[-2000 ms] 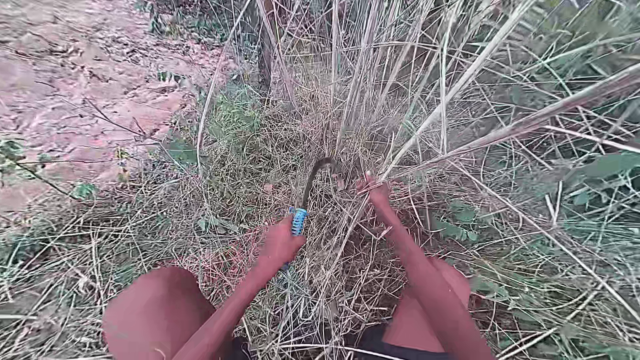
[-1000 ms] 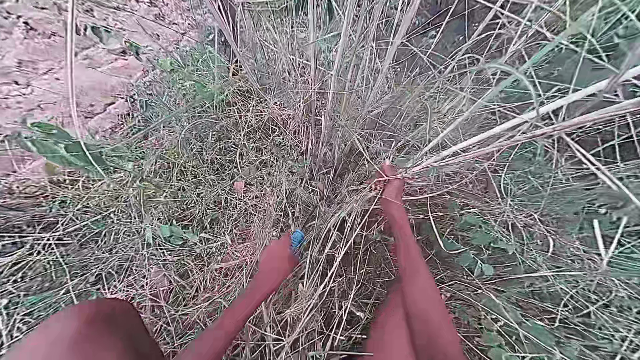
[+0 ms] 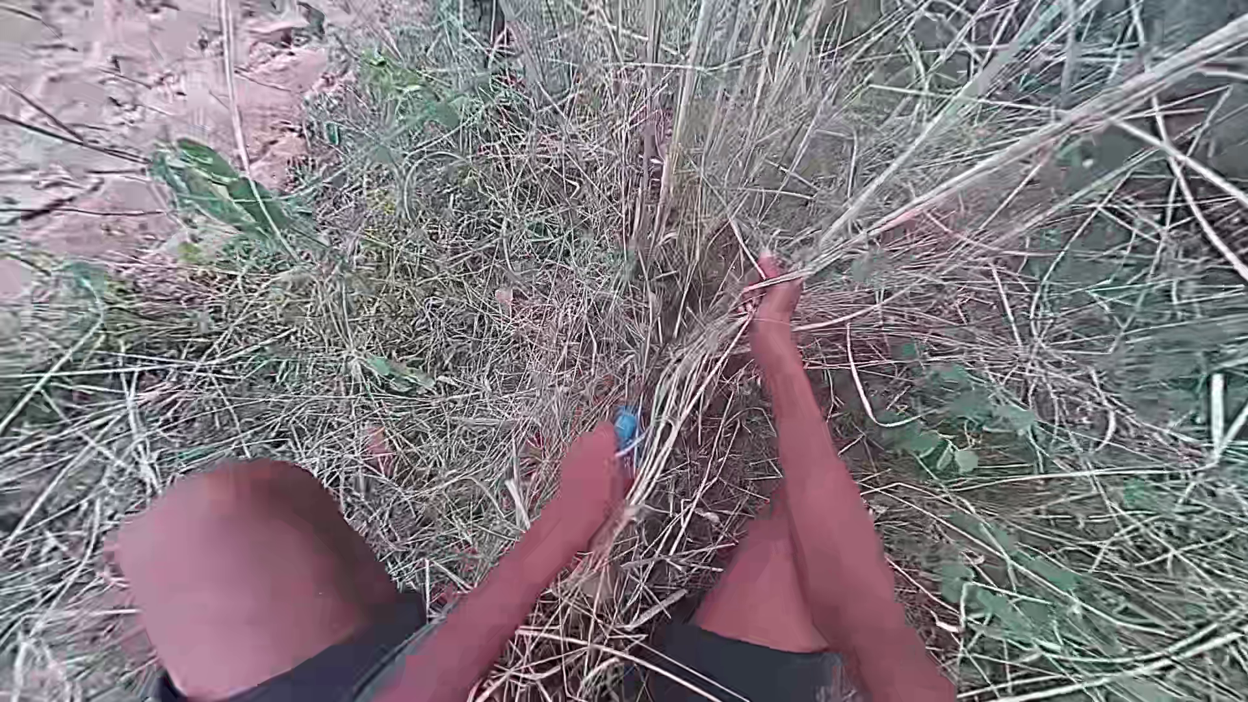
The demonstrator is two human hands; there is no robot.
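Observation:
My left hand (image 3: 593, 478) is closed around the blue handle (image 3: 626, 426) of a sickle, low between my knees; the blade cannot be made out among the stalks. My right hand (image 3: 777, 291), farther forward and to the right, grips a bundle of long dry grass stalks (image 3: 916, 205). From that fist the stalks slant up to the right, and their lower ends trail back down beside my left hand. Just ahead of both hands, a clump of dry grass (image 3: 682, 127) stands upright.
Bare reddish ground (image 3: 97, 88) lies at the upper left, with a broad green leaf (image 3: 219, 190) at its edge. Tangled dry grass (image 3: 439, 361) covers the ground around me. Small leafy plants (image 3: 941, 444) grow at the right. My bent knee (image 3: 244, 565) is at the lower left.
Two seconds ago the sickle's curved dark blade showed near my right hand; now only its handle is visible. My left hand has drawn back from the clump, and the view has shifted.

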